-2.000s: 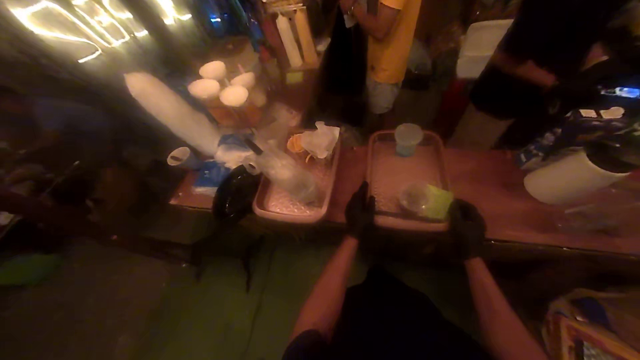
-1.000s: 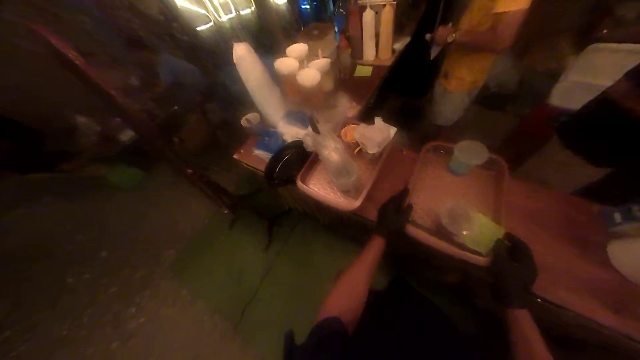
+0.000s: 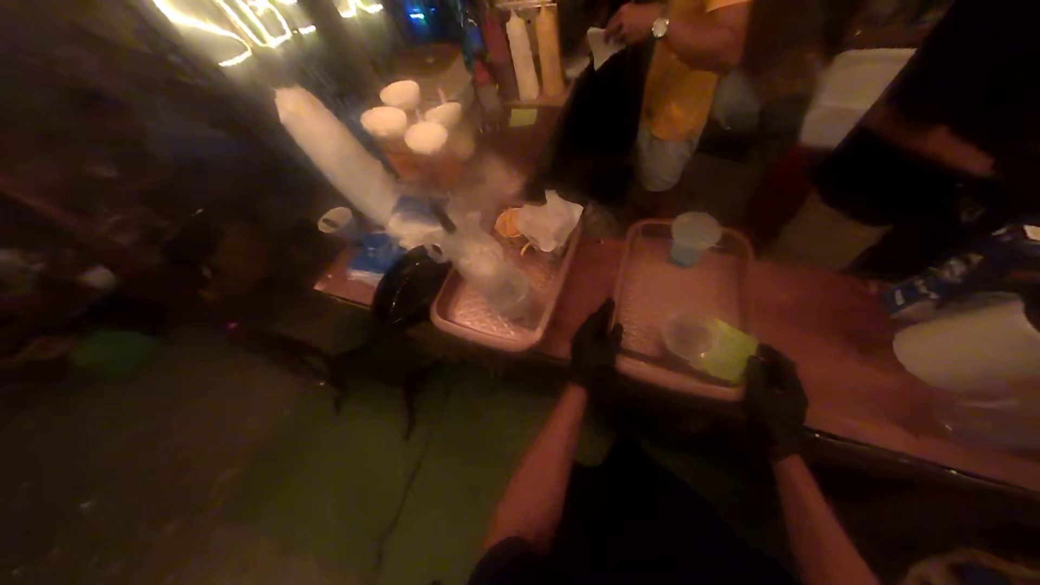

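Observation:
My left hand (image 3: 595, 345), in a black glove, is at the near left corner of a pink tray (image 3: 682, 284) on the counter. My right hand (image 3: 776, 398), gloved too, is at the tray's near right corner. Between them the two hands hold the tray by its sides. A clear plastic cup (image 3: 689, 336) lies near the front of the tray beside a yellow-green paper (image 3: 728, 351). A second clear cup (image 3: 695, 238), bluish at its base, stands at the far edge. The undersides of both hands are hidden.
To the left, another pink tray (image 3: 487, 329) holds a clear plastic container and crumpled white paper (image 3: 551, 221). Behind it are a long sleeve of white cups (image 3: 333, 154) and several upright cups (image 3: 426, 136). A paper roll (image 3: 967, 341) lies right. People stand across the counter.
The view has swung about between frames. Both hands stay at the same tray's sides, and its cups and paper keep their places.

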